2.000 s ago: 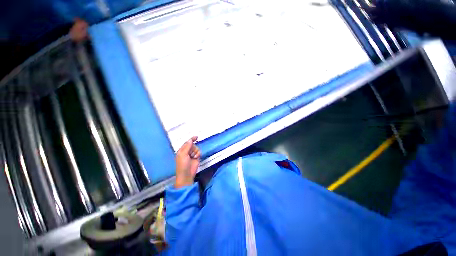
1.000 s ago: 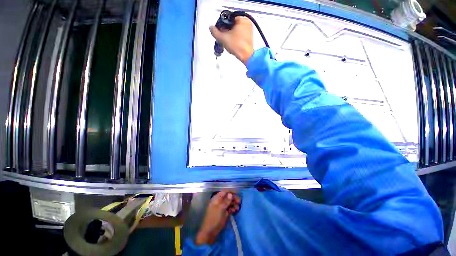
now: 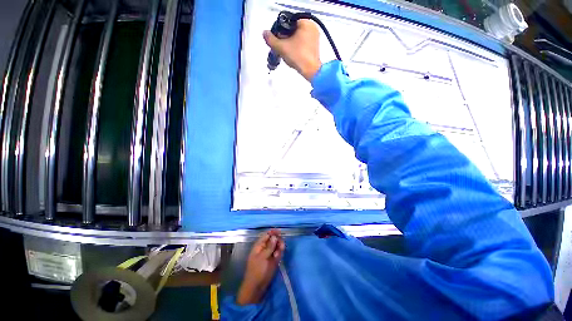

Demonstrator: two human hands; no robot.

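A glaring white display back panel [image 3: 301, 119] lies in front of me on a blue carrier board [image 3: 210, 125]. My right hand [image 3: 302, 49] is shut on a black electric screwdriver [image 3: 284, 25] over the panel's far left part. The driver's nose points down at the panel; glare hides whether the bit touches it. Its black cord loops right behind my wrist. My left hand [image 3: 263, 258] is low, by the near side rail, with its fingertips drawn together. I cannot tell whether it holds small screws. My right sleeve covers part of the panel.
Shiny conveyor rollers [image 3: 94, 113] lie left of the board, and more rollers [image 3: 544, 125] lie right. A silvery side rail [image 3: 207, 236] runs along the near edge. A tan tape roll [image 3: 81, 294] sits below it. A white ribbed object [image 3: 505, 23] stands at the far right.
The right hand has come over the panel with the screwdriver since two seconds ago and has hardly moved in the last second. The left hand left the panel's near corner, then rose slightly towards the rail.
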